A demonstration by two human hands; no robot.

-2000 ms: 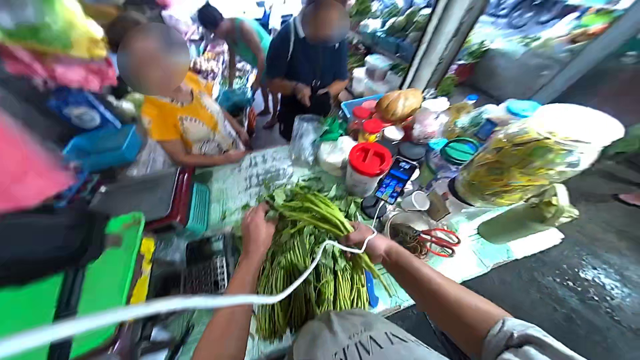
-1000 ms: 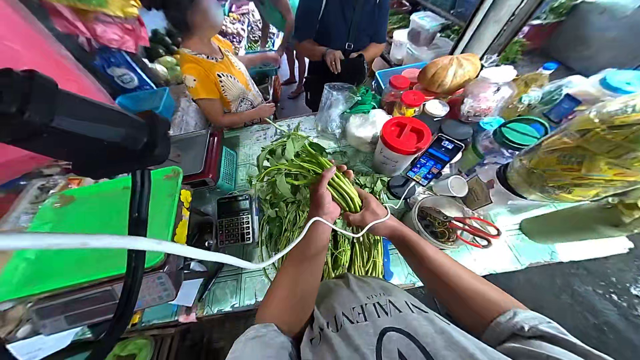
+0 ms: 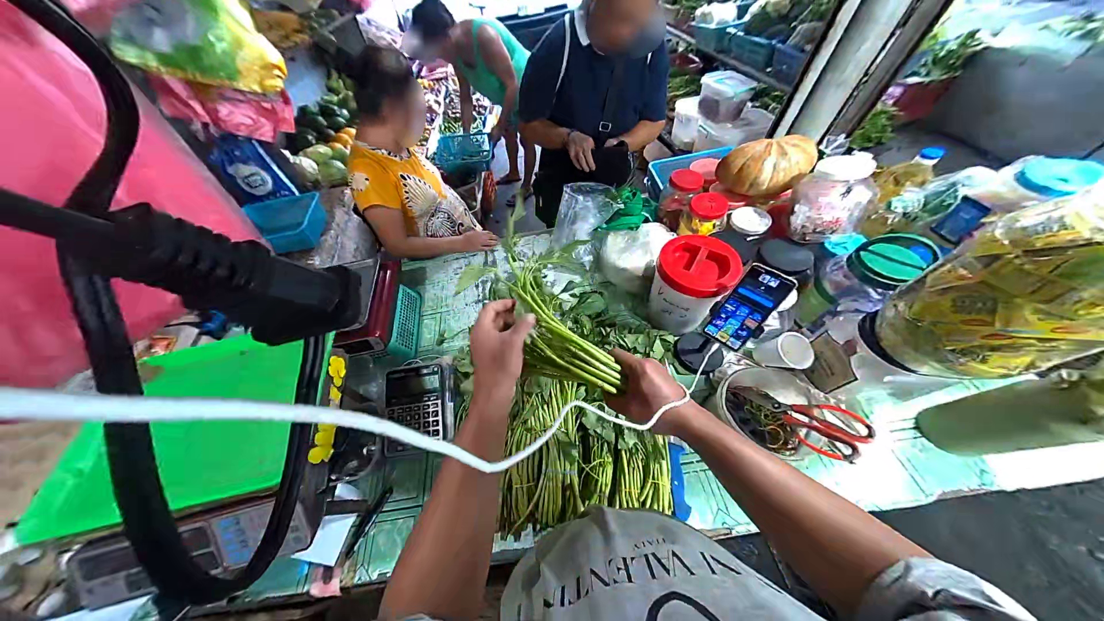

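A bunch of leafy green stems (image 3: 565,332) lies at a slant between my hands, its leaves toward the far side of the table. My right hand (image 3: 645,390) is closed around the cut ends of the stems. At the bunch's left edge is my left hand (image 3: 502,341), raised, with fingers curled and thumb apart; whether it touches a stem is unclear. Below them, more bundles of long green stems (image 3: 586,466) lie side by side on the table, stems toward me. A white cable (image 3: 414,438) crosses the view in front of my wrists.
A calculator (image 3: 416,404) and a green-topped scale (image 3: 181,414) are on the left. Rightward stand a red-lidded tub (image 3: 690,285), a phone (image 3: 749,306), red-handled scissors (image 3: 832,429) in a bowl, and several jars. Across the table are a person in yellow (image 3: 414,194) and one in dark blue (image 3: 595,95).
A second ago both hands were together around the stems; now my left hand has moved left from my right hand, and the bunch's leafy tops point toward the far side.
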